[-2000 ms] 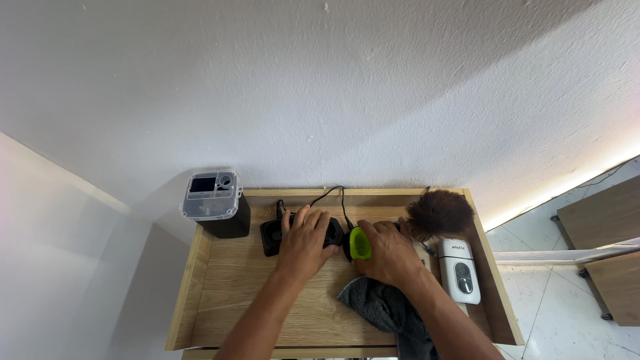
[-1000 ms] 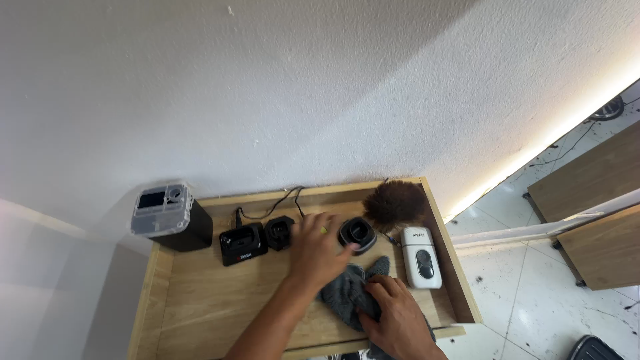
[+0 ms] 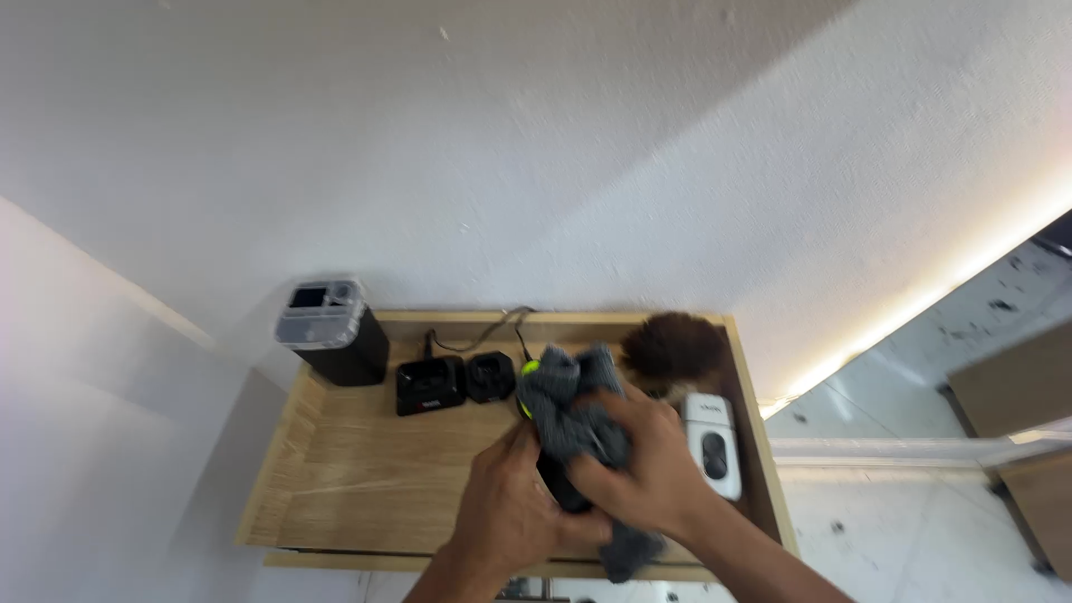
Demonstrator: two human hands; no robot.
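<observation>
My left hand (image 3: 523,502) grips a black object (image 3: 563,484), mostly covered, above the front of a wooden tray-like top. My right hand (image 3: 641,461) presses a dark grey cloth (image 3: 578,419) against it, and a tail of the cloth hangs below. A bright green edge (image 3: 529,368) shows at the cloth's upper left; whether it belongs to the held object is hidden. Left of the hands, a black charging dock (image 3: 430,385) and a smaller black octagonal stand (image 3: 490,376) lie side by side, with a black cable (image 3: 494,327) behind them.
A black container with a clear lid (image 3: 322,314) stands at the back left. A brown bristly brush (image 3: 674,346) lies at the back right, above a white device with a black oval panel (image 3: 713,448). Raised wooden edges (image 3: 758,435) surround the surface, against the wall.
My left hand has moved to the front and now grips a black object. The cloth, lying under my right hand a second ago, is lifted and bunched against that object.
</observation>
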